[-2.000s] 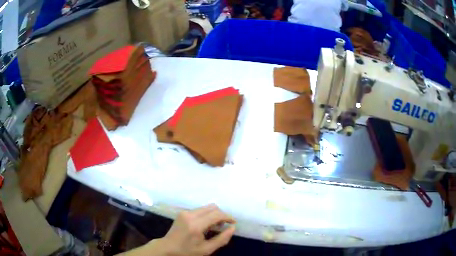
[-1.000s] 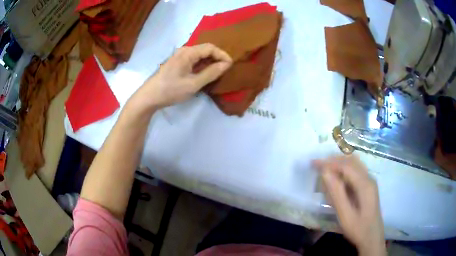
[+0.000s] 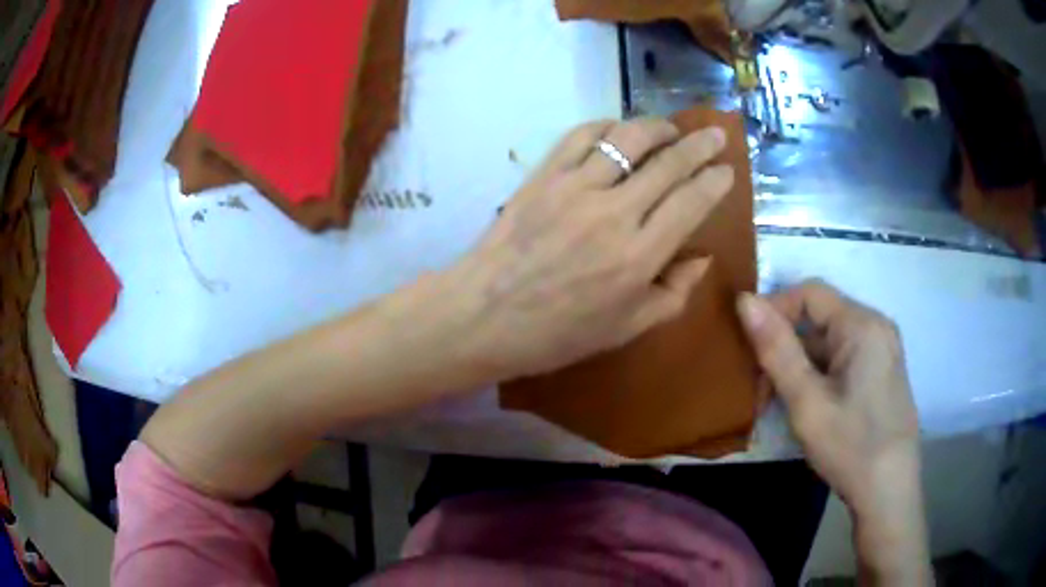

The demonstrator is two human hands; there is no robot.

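A brown panel (image 3: pixel 677 384) lies on the white table in front of the machine bed, its lower edge at the table's front edge. My left hand (image 3: pixel 619 229), with a ring, lies flat on the panel and presses it down. My right hand (image 3: pixel 832 367) pinches the panel's right edge between thumb and fingers. A second brown layer shows at the panel's lower right corner. The needle and presser foot (image 3: pixel 748 71) stand just beyond the panel's top end. A panel stack (image 3: pixel 287 98) with a red panel on top lies to the left.
The metal machine bed (image 3: pixel 837 172) is at the upper right, with a dark flat object (image 3: pixel 992 120) on it. Brown sewn pieces (image 3: pixel 654 12) lie left of the needle. A red panel (image 3: pixel 78 281) and a thick brown bundle (image 3: pixel 86 86) are at the far left.
My left hand has moved right from the stack onto a brown panel now before the machine. My right hand has taken its right edge. The stack now shows red on top. The view has shifted.
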